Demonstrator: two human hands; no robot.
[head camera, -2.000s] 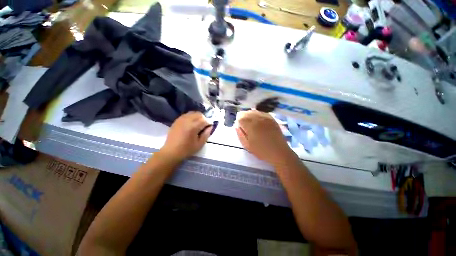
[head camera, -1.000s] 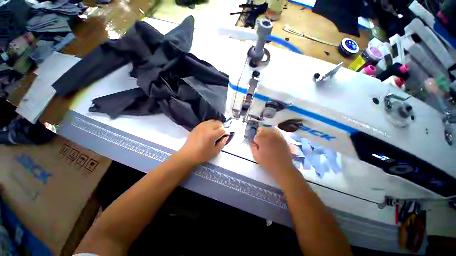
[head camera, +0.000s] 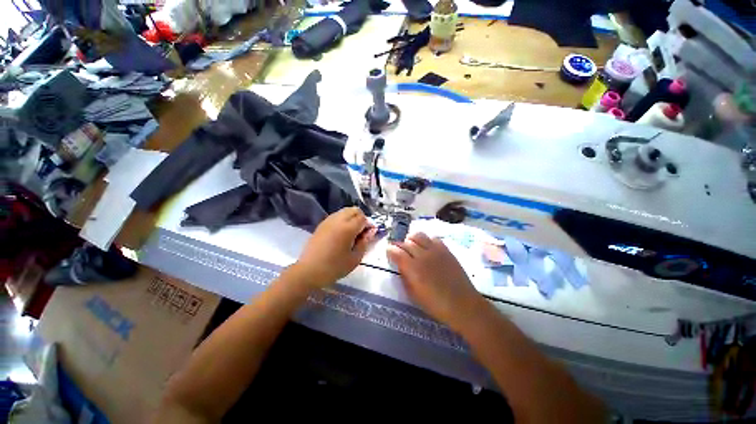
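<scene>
A dark grey garment piece (head camera: 278, 166) lies bunched on the white machine bed, left of the needle area (head camera: 383, 217). My left hand (head camera: 338, 247) is at the garment's right end, just left of the presser foot, with its fingertips pinched on a small edge of it. My right hand (head camera: 433, 277) rests just right of the presser foot, fingers bent down near the foot; whether it holds cloth is hidden. The white sewing machine (head camera: 530, 178) with a blue stripe reaches to the right above my hands.
Light blue scraps (head camera: 535, 263) lie right of my right hand. A white paper sheet (head camera: 123, 197) and heaped cloth scraps (head camera: 116, 108) are at the left. A cardboard box (head camera: 124, 331) stands below the ruler-marked edge (head camera: 224, 263). Thread cones (head camera: 611, 101) are behind the machine.
The view has shifted, showing more of the back and left. The dark piece my left fingers showed earlier is barely visible now. My right fingers are stretched closer to the presser foot.
</scene>
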